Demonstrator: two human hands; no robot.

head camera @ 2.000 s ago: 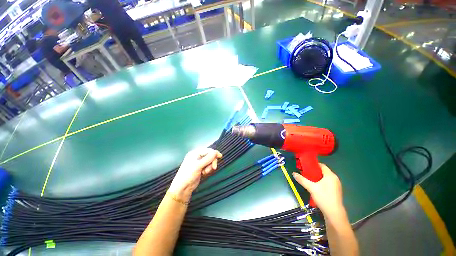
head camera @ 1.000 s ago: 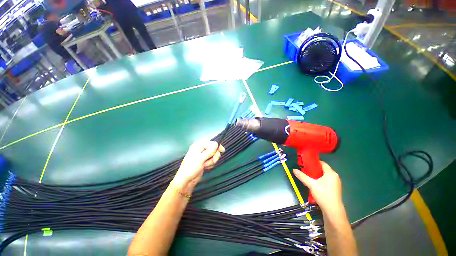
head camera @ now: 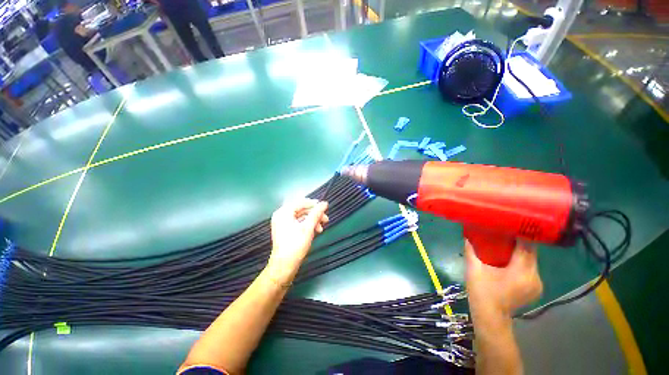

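Observation:
My right hand (head camera: 506,275) grips the handle of the red heat gun (head camera: 499,196). The gun's metal nozzle points left at the blue sleeve end (head camera: 351,155) of a black cable. My left hand (head camera: 299,223) pinches that cable just below and left of the nozzle. A bundle of black cables (head camera: 213,253) runs from the left edge to blue-sleeved ends under the nozzle. A few sleeved cable ends (head camera: 396,227) lie below the gun. Bare silver lugs (head camera: 455,322) lie at the front near my right wrist.
Loose blue sleeves (head camera: 433,149) lie beyond the gun. White papers (head camera: 334,91) are at the far side. A round black fan-like object (head camera: 471,72) stands by a blue bin (head camera: 532,86). A black cord (head camera: 609,253) loops at right. People (head camera: 187,26) are at the back left.
My right hand and the heat gun have come closer to the camera, with the gun's rear swung right. The nozzle stays near the cable end. My left hand has shifted slightly, still on the cable.

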